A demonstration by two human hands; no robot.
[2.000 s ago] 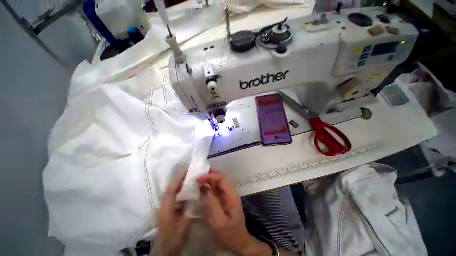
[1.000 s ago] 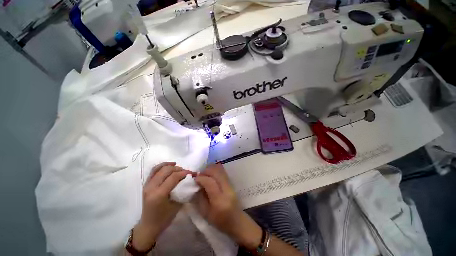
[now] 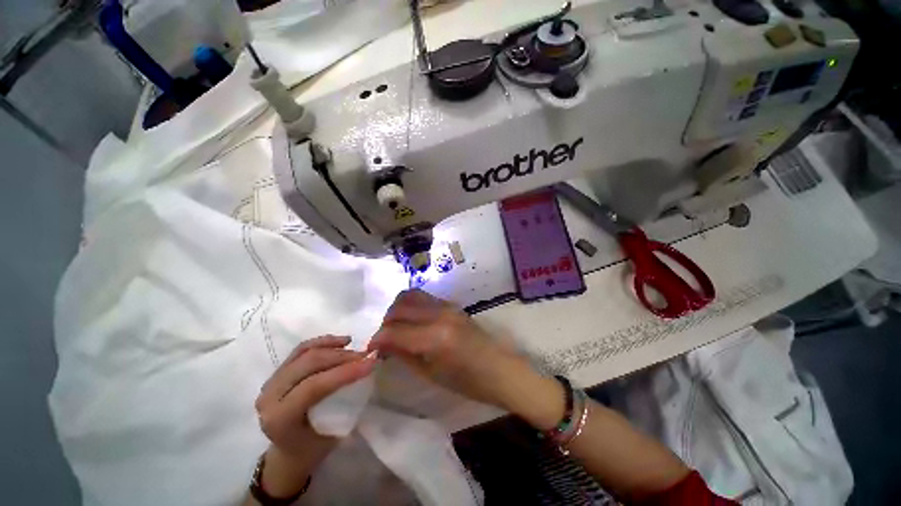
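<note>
The white garment piece (image 3: 178,326) is spread left of the needle, with dark double stitch lines, and its edge runs under the lit presser foot (image 3: 417,265). My left hand (image 3: 306,390) grips a folded part of its edge in front of the needle. My right hand (image 3: 435,336) pinches the same edge at the left fingertips, its knuckles just below the presser foot. The exact fold between the fingertips is partly hidden by the fingers. A white flap hangs below my hands toward the lap.
The white sewing machine head (image 3: 613,128) spans the back. Right of the needle lie a smartphone (image 3: 541,247), a small brown tab (image 3: 586,247) and red-handled shears (image 3: 667,277). A printed ruler (image 3: 652,326) follows the front edge. A stitched white garment (image 3: 741,415) lies below it.
The right hand has moved up toward the needle, its forearm now reaching across from the right. The left hand has shifted slightly left and down, still on the cloth. The view has moved closer to the machine.
</note>
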